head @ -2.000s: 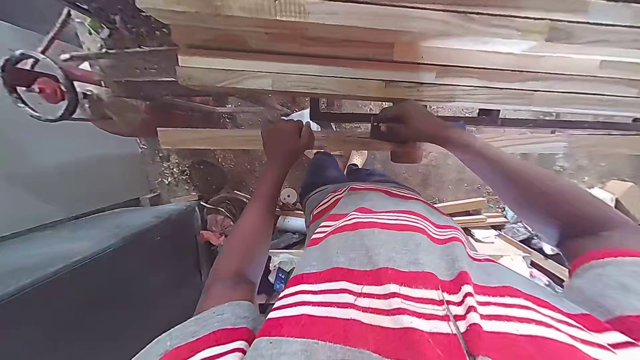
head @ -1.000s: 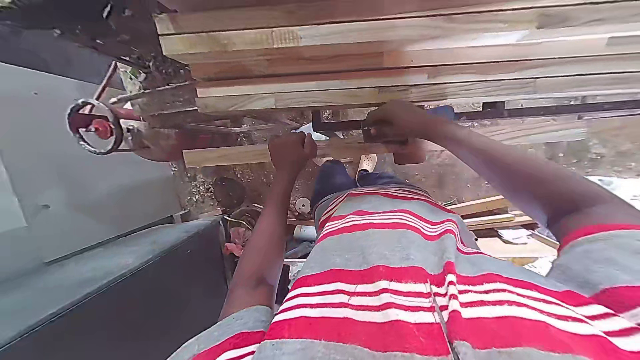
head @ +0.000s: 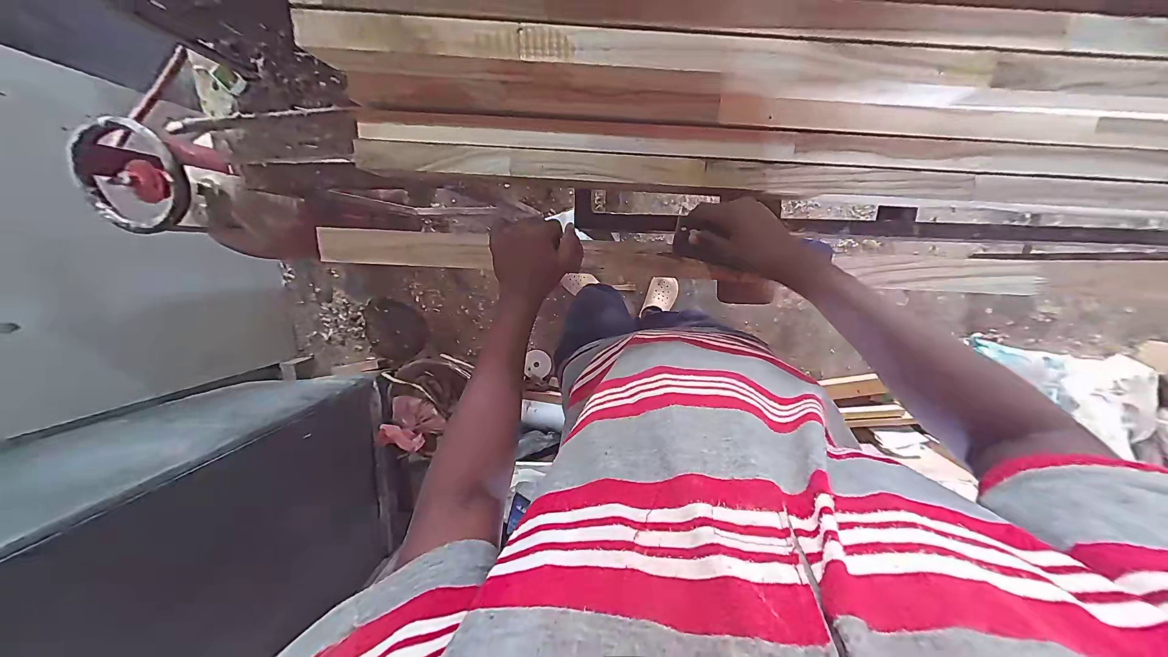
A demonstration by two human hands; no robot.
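My left hand (head: 532, 257) is closed around a long narrow wooden strip (head: 401, 247), which runs left to right in front of my body. Farther right along that strip, my right hand (head: 744, 239) is curled on a small dark object (head: 683, 235) that I cannot make out, against the strip. A reddish-brown block (head: 745, 288) shows just below my right hand. Beyond both hands lie several wooden boards (head: 584, 164) side by side, with a dark metal bar (head: 630, 222) between them and the strip.
At the left are a handwheel with a red hub (head: 130, 175) and a grey panel (head: 137, 274). A dark box-like surface (head: 201, 502) stands at the lower left. Scrap wood (head: 858, 387), a pink crumpled piece (head: 412, 424) and white sheeting (head: 1086, 383) lie on the ground near my body.
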